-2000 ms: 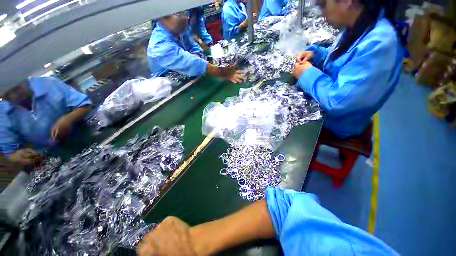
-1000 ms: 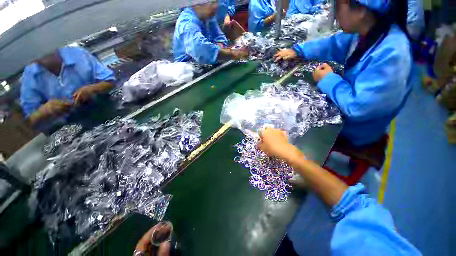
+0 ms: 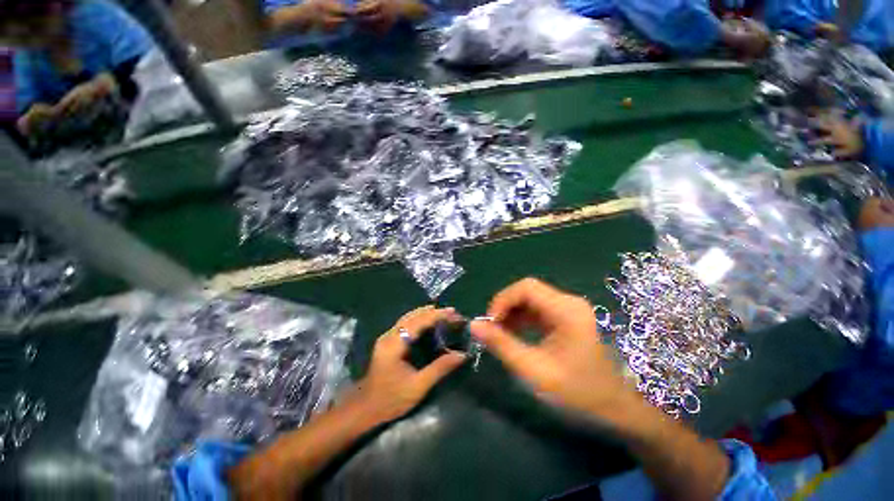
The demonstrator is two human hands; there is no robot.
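My left hand (image 3: 407,367) is at the lower middle, with a finger ring on it, and holds a small dark round part (image 3: 446,338) between thumb and fingers. My right hand (image 3: 549,347) is just right of it, thumb and forefinger pinched on a small silver piece (image 3: 483,321) that meets the dark part. The fingers hide its exact shape. A loose pile of silver rings (image 3: 676,328) lies right of my right hand. A clear bag of dark and silver parts (image 3: 245,362) lies left of my left hand.
A large heap of small glinting bags (image 3: 382,166) lies beyond the pale seam strip (image 3: 569,215). A milky clear bag (image 3: 745,230) lies behind the ring pile. A blurred grey post (image 3: 88,220) crosses the left side. People in blue smocks sit across and to the right.
My right hand has moved left from the ring pile to my left hand. Both hands now meet over the dark part. The view has swung left, bringing the left bag and post into view.
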